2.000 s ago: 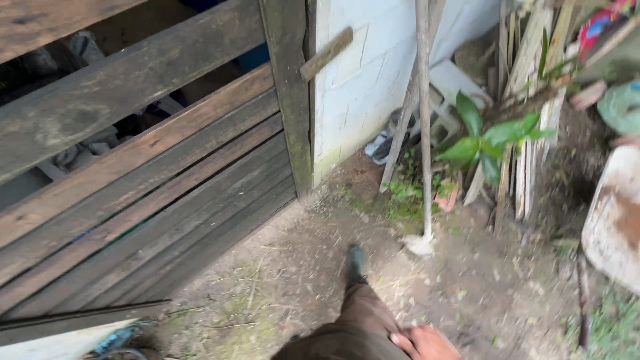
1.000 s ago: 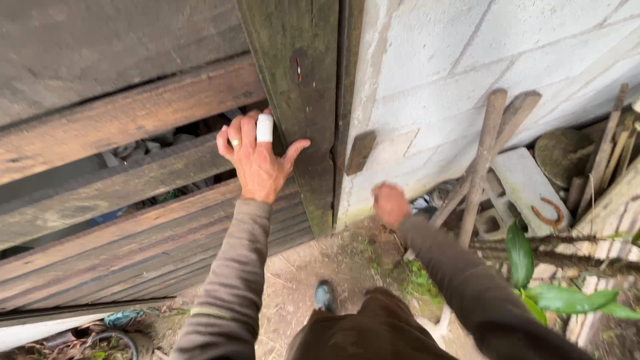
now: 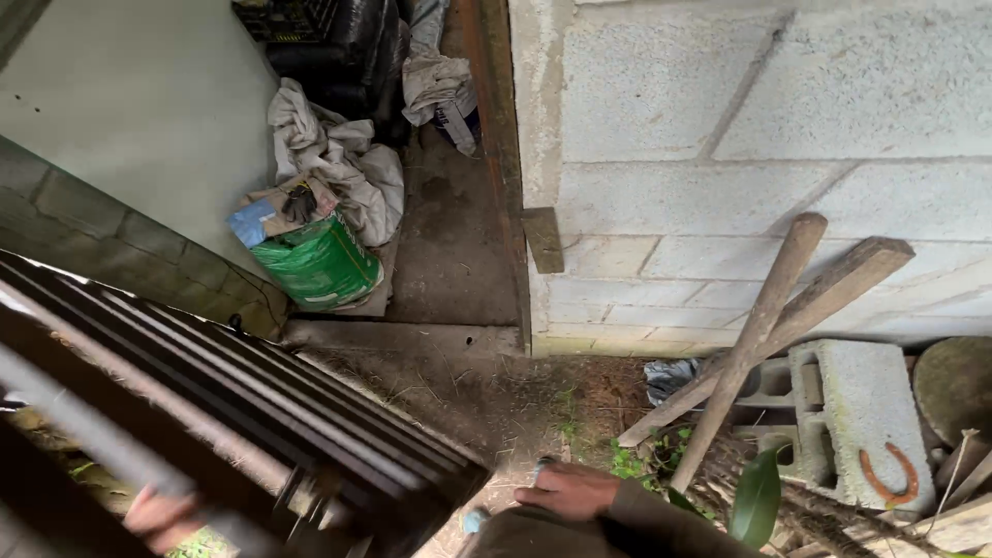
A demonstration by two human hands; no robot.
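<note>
The slatted wooden door (image 3: 310, 411) stands swung outward at the lower left, blurred. Partly behind its slats, near the outer edge, is my left hand (image 3: 164, 518); blur and the boards hide whether it grips. My right hand (image 3: 570, 490) hangs low at the bottom centre, above my leg, its fingers loosely curled with no object visible in them. Beyond the doorway a green plastic sack (image 3: 318, 263) sits on the floor, with a dark glove (image 3: 300, 203) on top and crumpled whitish sacks (image 3: 341, 155) behind it.
A wooden turn block (image 3: 544, 240) is on the door frame. Two wooden poles (image 3: 787, 310) lean crossed against the white block wall (image 3: 775, 194). Beside them lie concrete blocks (image 3: 872, 411) with a rusty horseshoe (image 3: 889, 474). A raised sill (image 3: 411, 338) crosses the doorway.
The door was closed in the earlier frames and now stands open, showing the room inside. My left hand has gone from the door's front to behind its slats; my right hand has lowered.
</note>
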